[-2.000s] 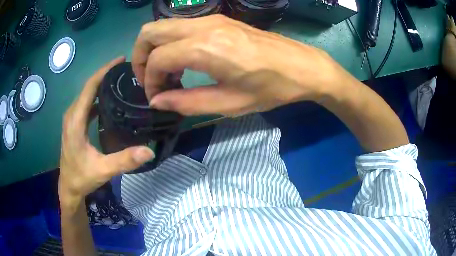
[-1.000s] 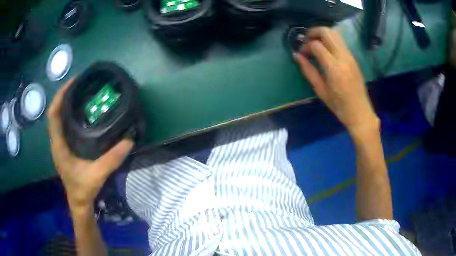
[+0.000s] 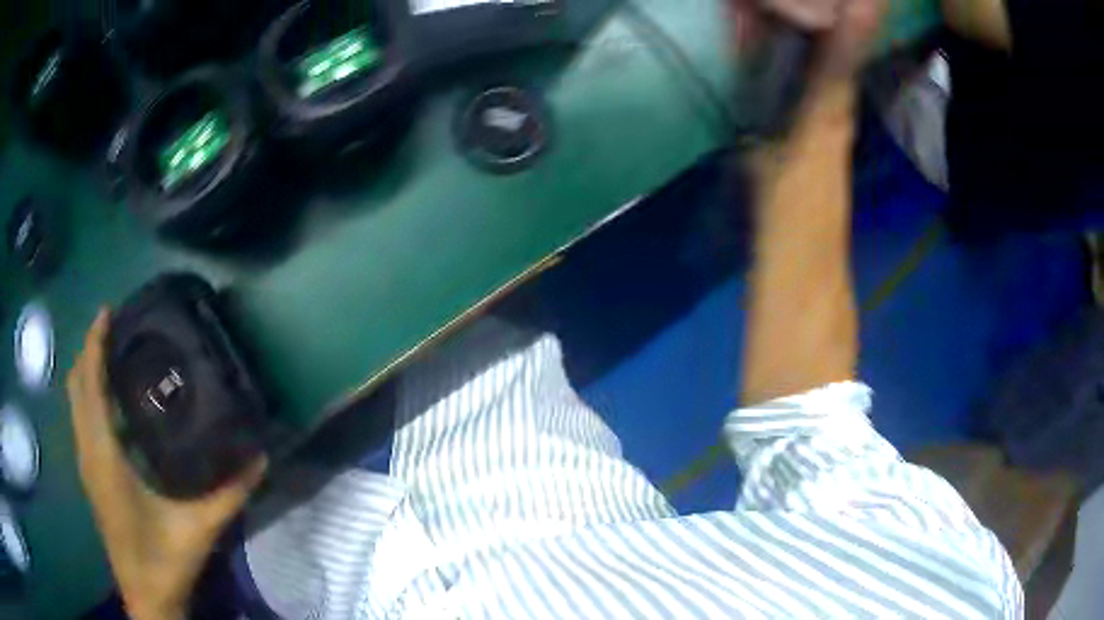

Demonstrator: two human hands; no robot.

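Observation:
My left hand [image 3: 164,521] holds a black housing [image 3: 200,418] at the bench's front left. The housing is tilted, its face with a dark centre recess and a small pale mark towards me. My right hand [image 3: 817,30] is blurred and partly cut off by the top edge. It is closed around a thick dark barrel, which looks like the electric screwdriver [image 3: 775,79]. A logo cap [image 3: 506,127] lies on the green bench between the hands.
Two open housings [image 3: 230,200] with green circuit boards stand at the rear left. White-rimmed discs [image 3: 34,346] lie at the far left. A dark box with a white top edge [image 3: 478,27] is at the rear. Part of another person [image 3: 981,18] shows at top right.
The view has turned right. My right hand has left the logo cap and closed on the dark barrel. The held housing has turned over, hiding its circuit board.

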